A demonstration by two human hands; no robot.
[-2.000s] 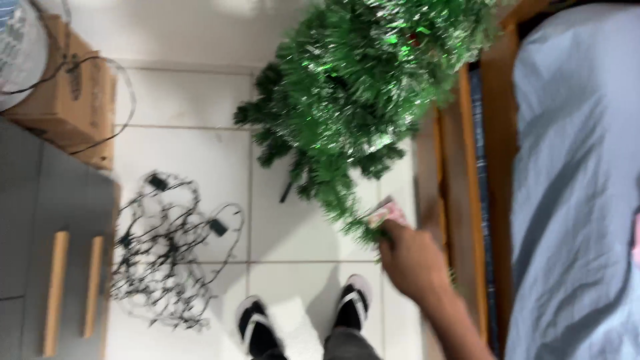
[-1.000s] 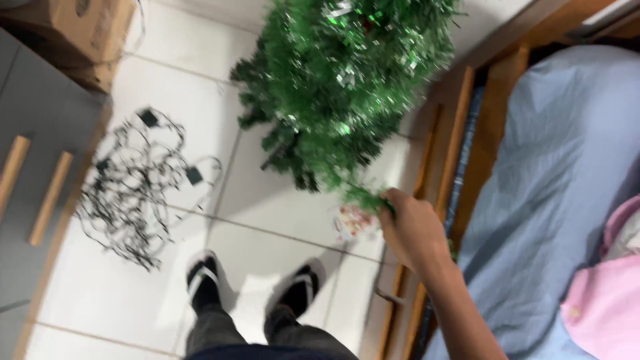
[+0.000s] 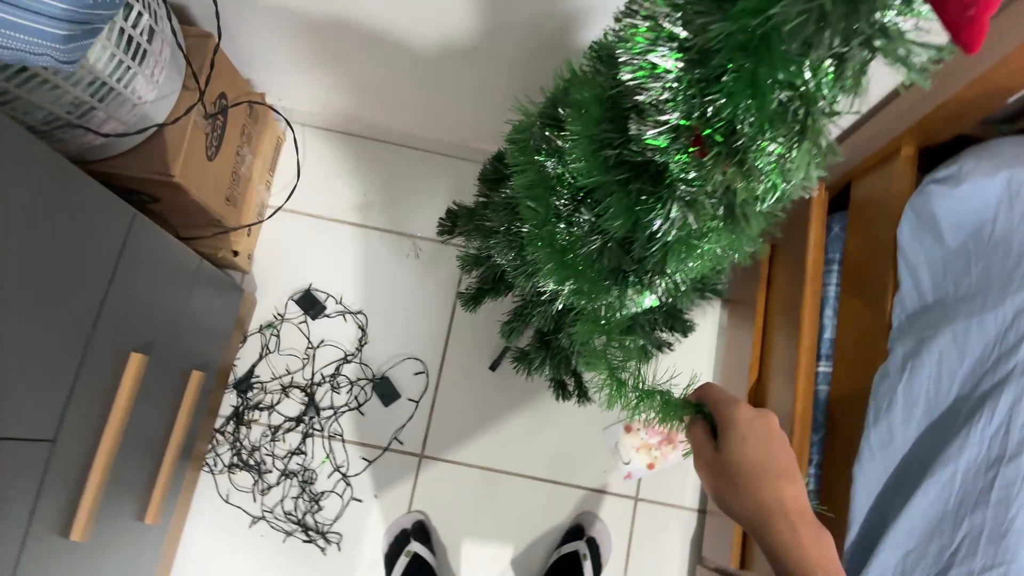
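My right hand [image 3: 744, 464] is closed on the end of a green tinsel garland [image 3: 648, 400], low at the right of the artificial Christmas tree [image 3: 624, 216]. The garland runs up from my fingers into the branches, where shiny silver-green tinsel also hangs. Something red shows at the tree's upper right. Below the garland, partly behind my hand, a printed plastic packet [image 3: 644, 448] lies on the tiles. A tangled string of lights [image 3: 304, 432] with dark wire lies on the floor at the left. My left hand is out of the frame.
A grey cabinet [image 3: 72, 264] with wooden handles stands at the left, beside a cardboard box [image 3: 192, 152] and a white plastic basket [image 3: 136, 72]. A wooden bed frame [image 3: 868, 320] with blue bedding [image 3: 952, 360] borders the right. My feet in flip-flops [image 3: 412, 544] are at the bottom.
The view has shifted and turned. My right hand holds the garland end in the earlier frames too, near the same low side of the tree.
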